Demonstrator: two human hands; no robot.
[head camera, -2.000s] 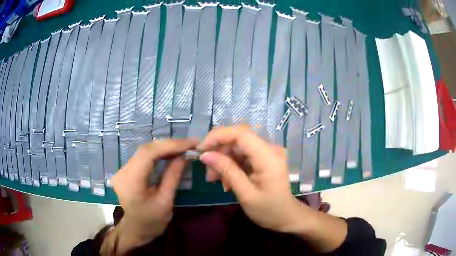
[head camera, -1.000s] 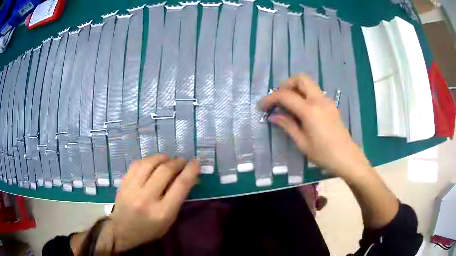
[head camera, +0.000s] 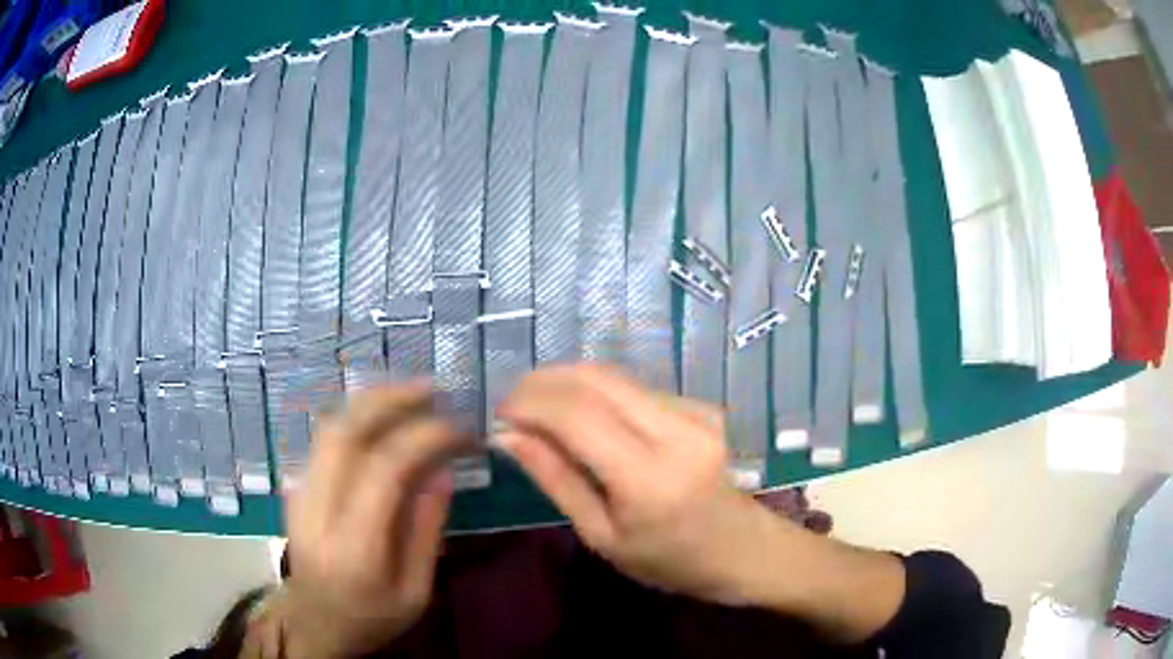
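Silver-grey mesh straps (head camera: 515, 167) lie side by side in a long row. My right hand (head camera: 630, 483) is just right of centre at the near ends, its thumb and forefinger pinched at the near end of a strap; the fingers hide most of that end. My left hand (head camera: 373, 496) is beside it on the left, blurred, fingers bent; its grip cannot be seen. A thin strap loop (head camera: 506, 315) lies across the strap above my right fingertips. More loops cross straps to the left, one at centre-left (head camera: 403, 318). Several loose slotted loops (head camera: 759, 327) lie on the right-hand straps.
The green bench top (head camera: 945, 373) has a curved near edge. A white sheet stack (head camera: 1029, 232) stands at the right, with a red object (head camera: 1135, 277) beyond it. A red tray or case (head camera: 116, 41) and blue bins (head camera: 32, 39) are at the far left. Pale floor shows below.
My right hand has moved left from the loose loops to the strap ends near my left hand. A loop now crosses one more strap. My left hand has lifted and blurred.
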